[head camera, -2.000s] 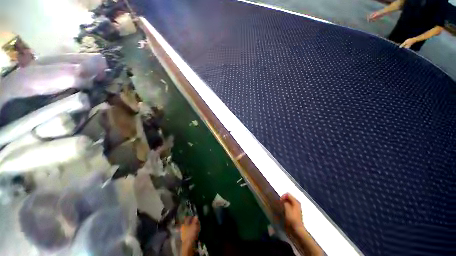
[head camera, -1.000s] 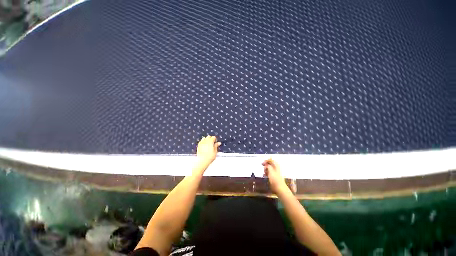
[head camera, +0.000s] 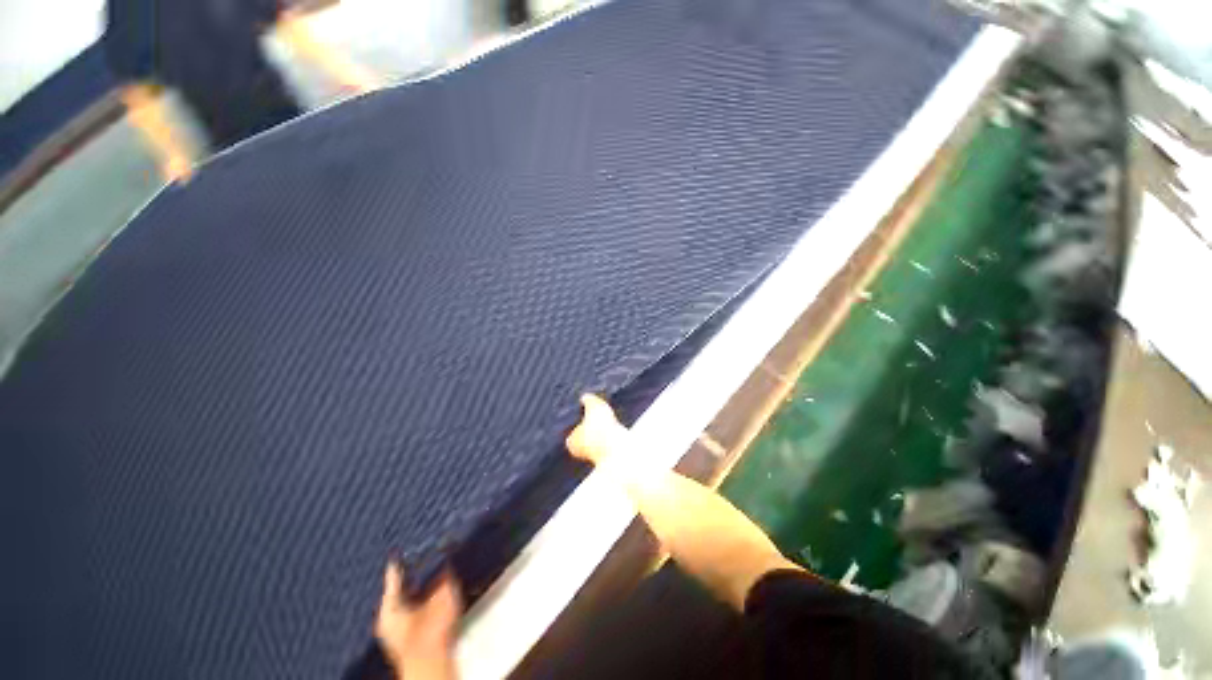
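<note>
The dark navy fabric ply (head camera: 399, 306) covers most of the table, its pattern blurred into fine stripes. Its near edge lies back from the white underlay paper (head camera: 744, 352), and a darker navy strip shows between them. My right hand (head camera: 601, 436) is closed on this edge, with the forearm reaching across the paper. My left hand (head camera: 420, 622) is at the same edge lower down, near the bottom of the picture; it is blurred, but its fingers appear closed on the cloth.
The brown table edge (head camera: 764, 399) runs beside the paper. Beyond it is a green floor (head camera: 864, 425) with scraps and piled cloth bundles (head camera: 1063, 253) at the right. Another person's blurred arm (head camera: 160, 130) is at the far table edge, upper left.
The view has swung to look along the table the other way. My hands have moved onto the fabric edge, which now lies back from the paper with a dark strip showing.
</note>
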